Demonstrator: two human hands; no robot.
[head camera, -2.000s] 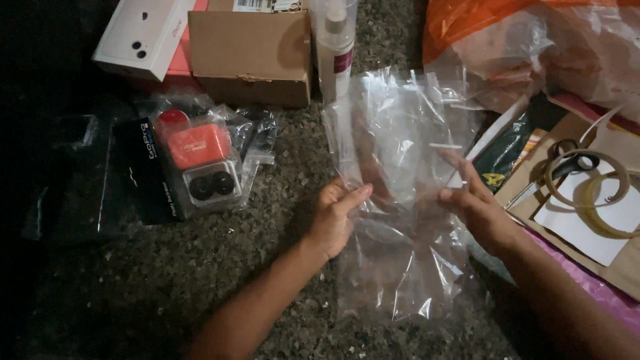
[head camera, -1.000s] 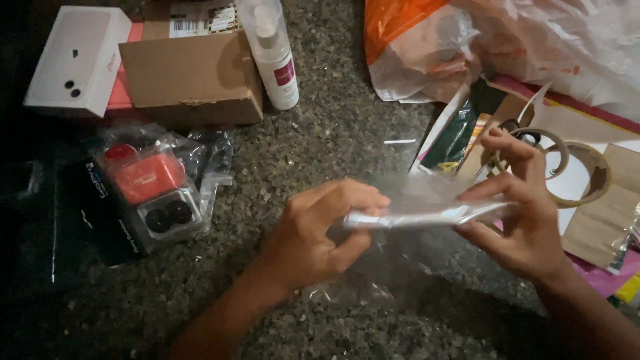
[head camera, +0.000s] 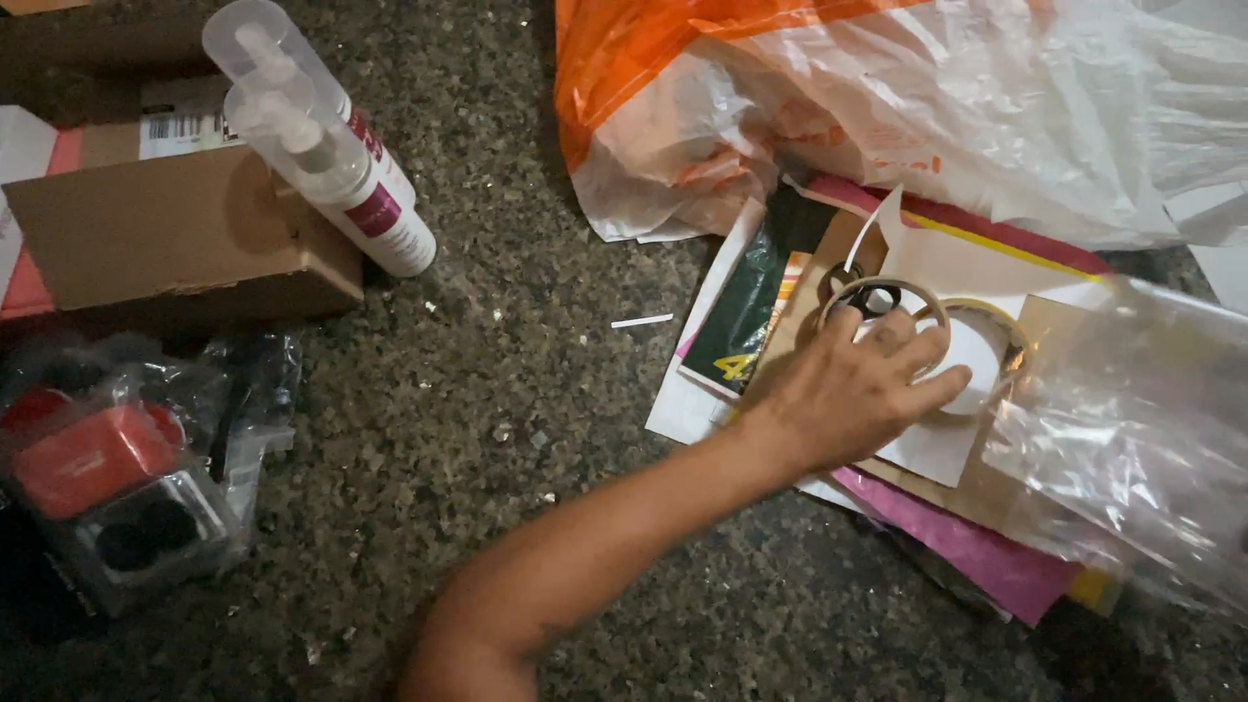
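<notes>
My left hand (head camera: 858, 390) reaches across from the bottom, its curled fingers spread over a tape roll (head camera: 892, 283). The fingertips touch or overlap the ring; whether they grip it is hidden. Black scissors handles (head camera: 880, 298) show inside the ring. A second tape roll (head camera: 1009, 336) lies just right of the fingers, on white paper (head camera: 931, 456) and brown cardboard. Clear plastic film (head camera: 1121, 439) spreads over the right side of this pile, running to the right edge. My right hand is out of view.
An orange and white plastic bag (head camera: 721, 117) lies behind the pile. At left are an open cardboard box (head camera: 185, 234), two pump bottles (head camera: 390, 229) and a red case (head camera: 97, 458) in clear packaging. A thin white strip (head camera: 642, 320) rests on the speckled countertop (head camera: 468, 390).
My left hand has left the clear plastic and moved right to the tape rolls. The plastic has shifted to the far right, and my right hand has gone out of view.
</notes>
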